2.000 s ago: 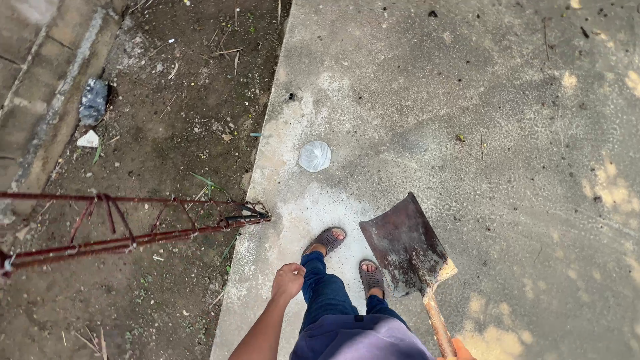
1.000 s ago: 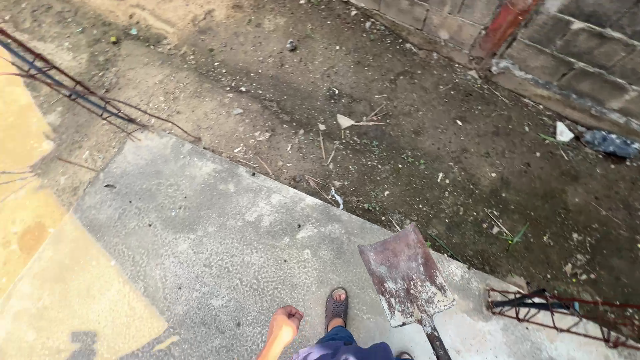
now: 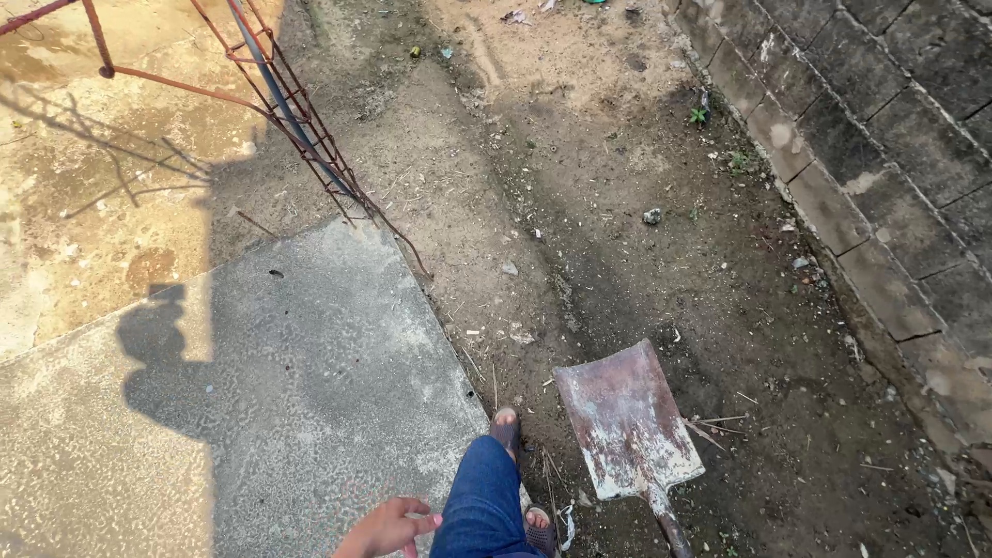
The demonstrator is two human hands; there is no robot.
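Observation:
My left hand [image 3: 391, 528] hangs at the bottom of the view beside my leg in blue jeans, its fingers apart and nothing in them. A square-bladed shovel [image 3: 632, 422], rusty and streaked with whitish residue, is held out over the dirt to the right of my feet. Its handle [image 3: 668, 523] runs out of the bottom edge. My right hand is out of the frame, so its grip on the handle cannot be seen. On my feet are dark sandals [image 3: 505, 434], one at the edge of the concrete slab [image 3: 333, 372].
A rusty rebar column cage [image 3: 298, 116] rises at the slab's far corner, with a grey pipe inside and a bent bar sticking out low. A concrete block wall [image 3: 876, 155] runs along the right. Between them lies dirt ground [image 3: 589, 201] with small stones and dry twigs.
The view has turned a lot, away from the slab's middle towards its corner and the block wall. The shovel blade has moved from over the slab to over the dirt. My left hand's fingers have spread.

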